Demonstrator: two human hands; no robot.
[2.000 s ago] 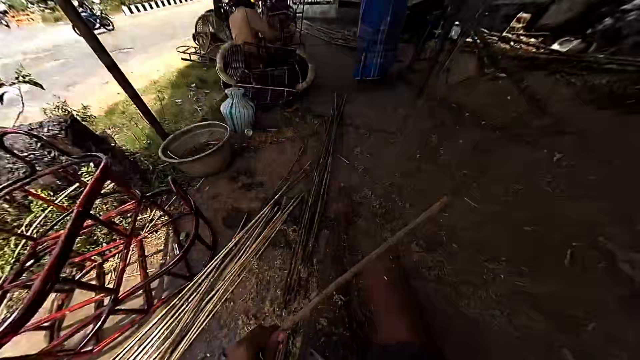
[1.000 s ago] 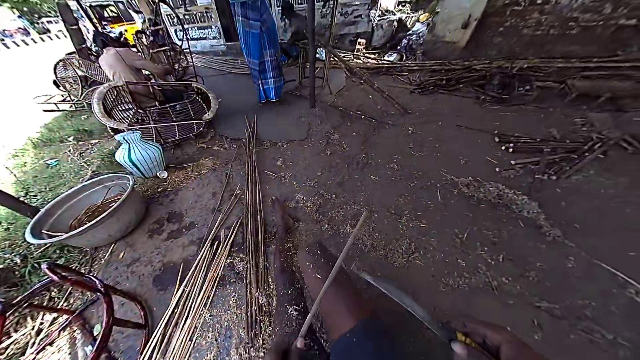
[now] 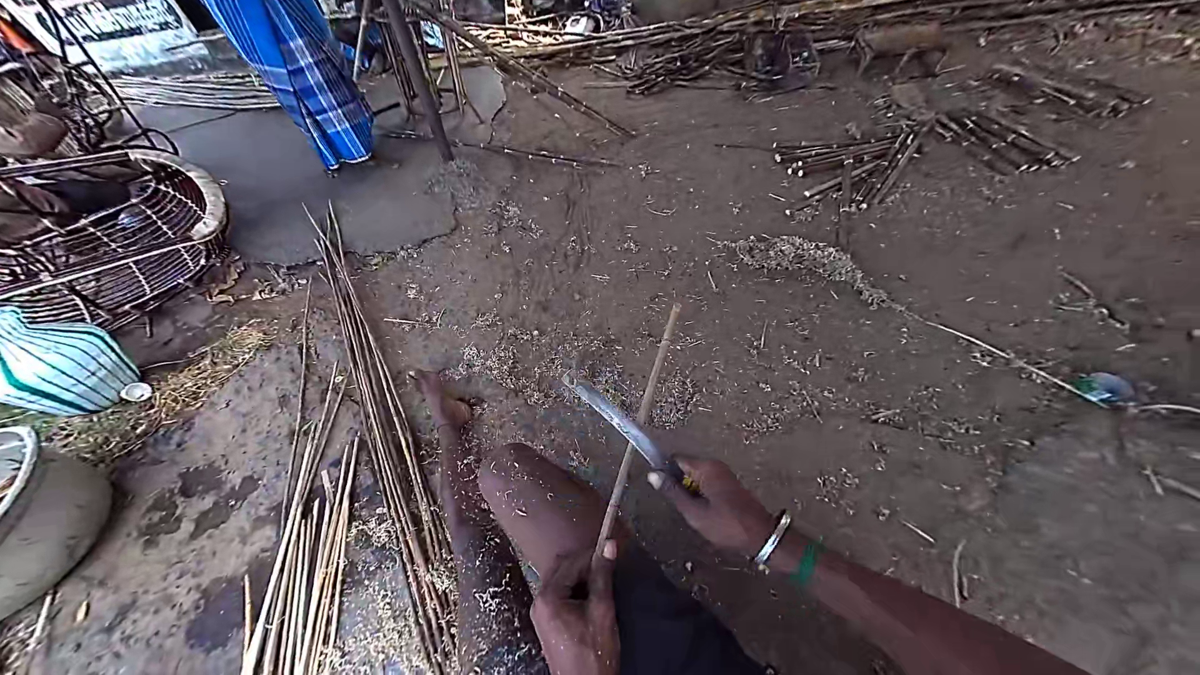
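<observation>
My left hand (image 3: 579, 614) is closed around the lower end of a thin cane stick (image 3: 659, 361), which points up and away over my bent leg. My right hand (image 3: 717, 502) grips the handle of a knife with a curved metal blade (image 3: 614, 412). The blade lies across the stick around its middle; whether they touch is not clear. A metal bangle and a green band are on my right wrist. Pale shavings are scattered on my legs and on the ground.
Long cane sticks (image 3: 380, 403) lie left of my legs. Beyond them are a round woven cane frame (image 3: 122, 244), a striped sack (image 3: 61, 366) and a tub (image 3: 56, 516). A person in a blue checked cloth (image 3: 309, 80) stands by a pole (image 3: 422, 84). Cut cane pieces (image 3: 862, 159) lie at the upper right.
My right hand has brought the knife leftward from the right side to the cane stick. My left hand still holds the stick. The view has swung to the right.
</observation>
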